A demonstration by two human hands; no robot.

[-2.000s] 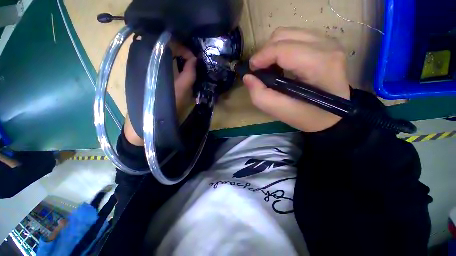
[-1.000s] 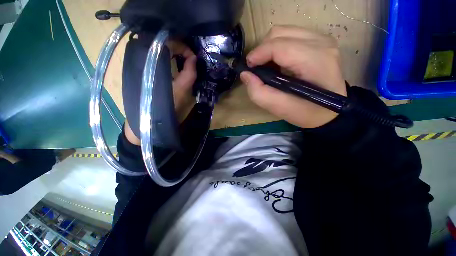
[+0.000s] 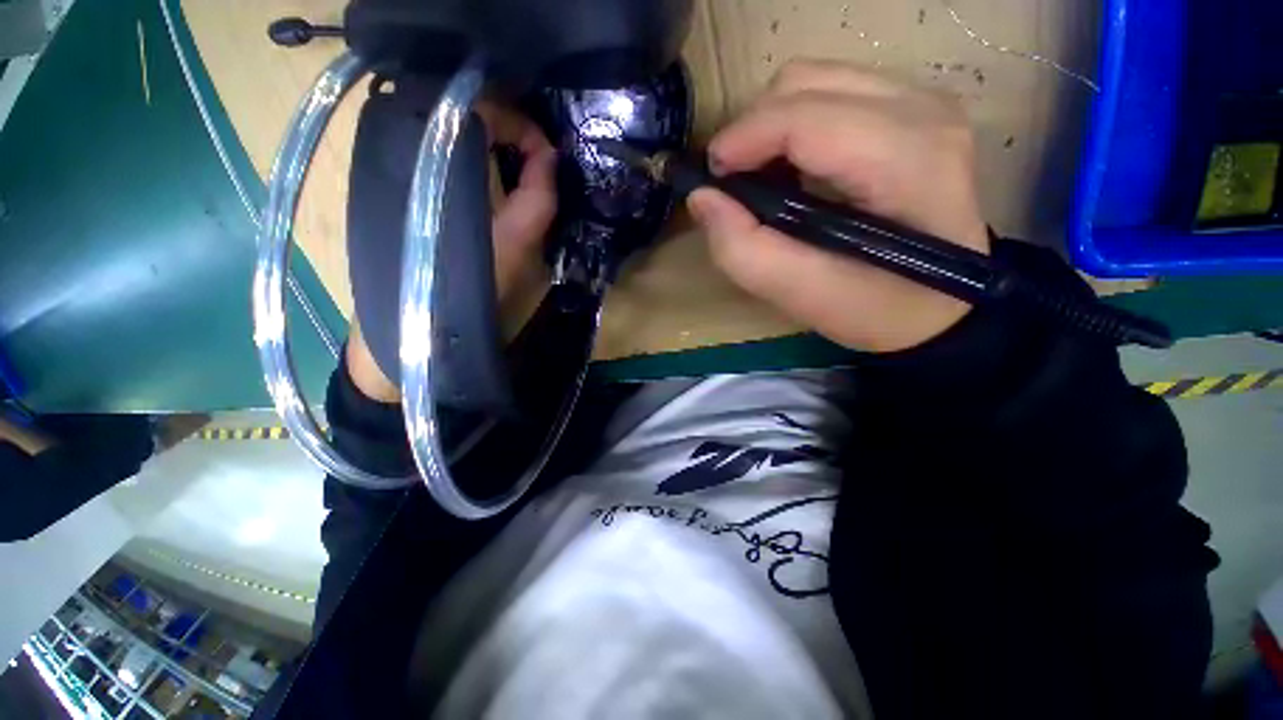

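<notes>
The headset point(image 3: 429, 253) is held over the tan work board point(image 3: 788, 35), with its two clear headband tubes towards me. Its open ear cup point(image 3: 605, 148) is glossy black with bright reflections. My left hand point(image 3: 524, 197) grips the headset behind the headband pad point(image 3: 422, 239); part of this hand is hidden by the pad and tubes. My right hand point(image 3: 858, 204) holds the black soldering iron point(image 3: 872, 242) like a pen. Its tip is inside the open ear cup. I cannot tell whether it touches a surface. The boom microphone point(image 3: 291, 31) sticks out left.
The blue tray point(image 3: 1092, 211) is at the upper right, with a yellow sponge point(image 3: 1238, 183) in a dark holder. Thin solder wire point(image 3: 1027, 54) and dark specks lie on the board. The green bench top point(image 3: 127, 267) is at left. Another person's sleeve point(image 3: 71, 478) shows at lower left.
The soldering iron's tip has shifted slightly up and left in the open ear cup since a second ago. The headset has moved only slightly. Both hands keep their holds.
</notes>
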